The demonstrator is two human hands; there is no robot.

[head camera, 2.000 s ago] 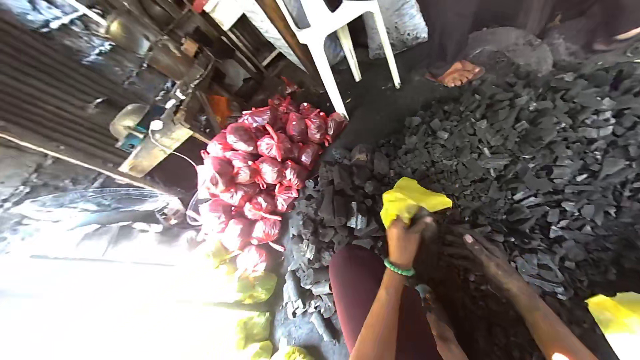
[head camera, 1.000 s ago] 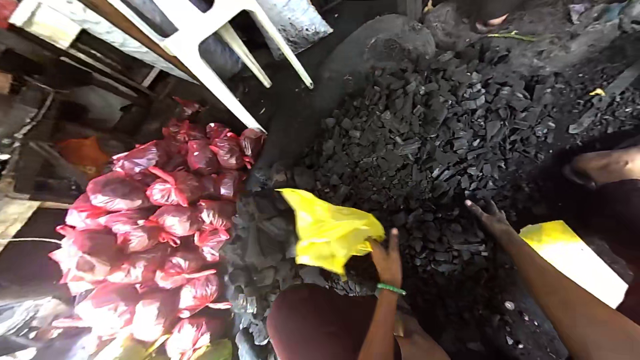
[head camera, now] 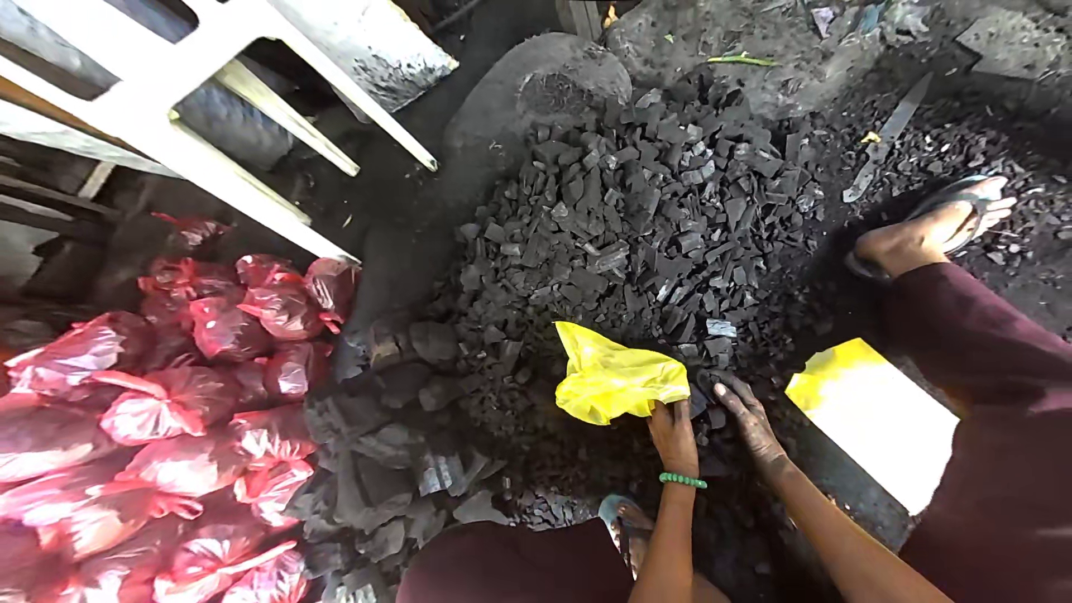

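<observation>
My left hand [head camera: 675,435], with a green beaded bracelet at the wrist, holds a yellow plastic bag [head camera: 615,374] by its edge. The bag lies crumpled and slack over the charcoal. Just right of it, my right hand [head camera: 748,421] reaches to the charcoal pile [head camera: 636,234], its fingertips at dark pieces beside the bag's mouth. Whether it grips a piece is not clear. Further right lies a stack of yellow plastic bags [head camera: 875,423], partly washed out by sunlight.
Tied red plastic bags [head camera: 180,402] are heaped at left, below a white plastic chair [head camera: 167,92]. Larger charcoal lumps [head camera: 394,477] lie between them and my knee. A knife [head camera: 892,134] rests on the ground at upper right, near my sandalled foot [head camera: 938,222].
The yellow bag, spread out one second ago, now looks more bunched, and my right hand is closer to it. The view has shifted toward the charcoal.
</observation>
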